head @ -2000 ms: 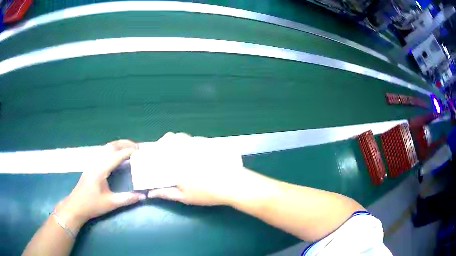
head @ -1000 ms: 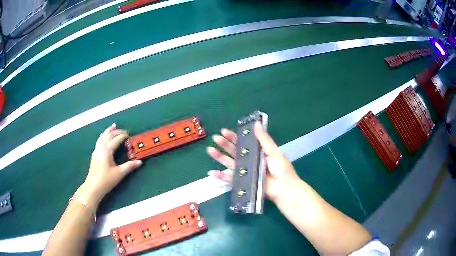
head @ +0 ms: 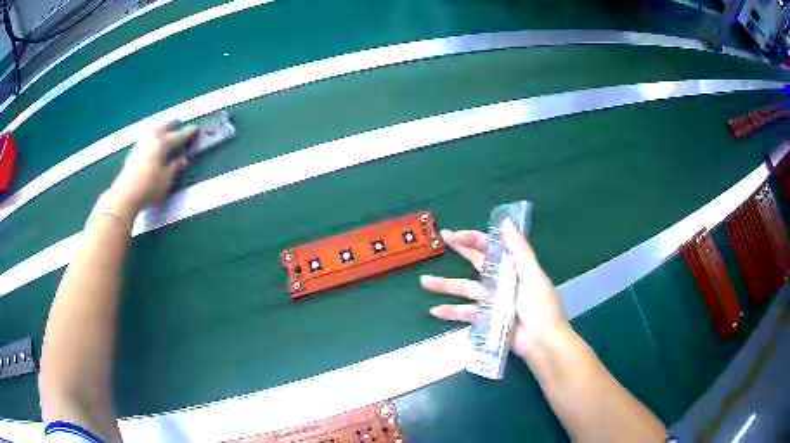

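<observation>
A red fixture (head: 362,253) with four square nests lies on the green belt between my hands. My right hand (head: 511,294) holds a silvery metal plate (head: 500,290) upright between thumb and palm, its other fingers spread. My left hand (head: 156,164), blurred, reaches over the far lane and grips one end of a grey fixture (head: 212,132). Part of a second red fixture (head: 346,430) shows at the bottom edge on the near rail.
White guide rails (head: 520,110) curve across the green belt. Another grey fixture (head: 16,357) is at the left edge. Red fixtures (head: 712,281) and a ribbed stack (head: 759,238) sit at the right, with more red bars (head: 755,120) beyond. A red bin (head: 7,161) is at the far left.
My left hand has left the red fixture and moved up to the far lane with a grey fixture. The grey fixture is gone from my right hand; the plate remains. The view has shifted.
</observation>
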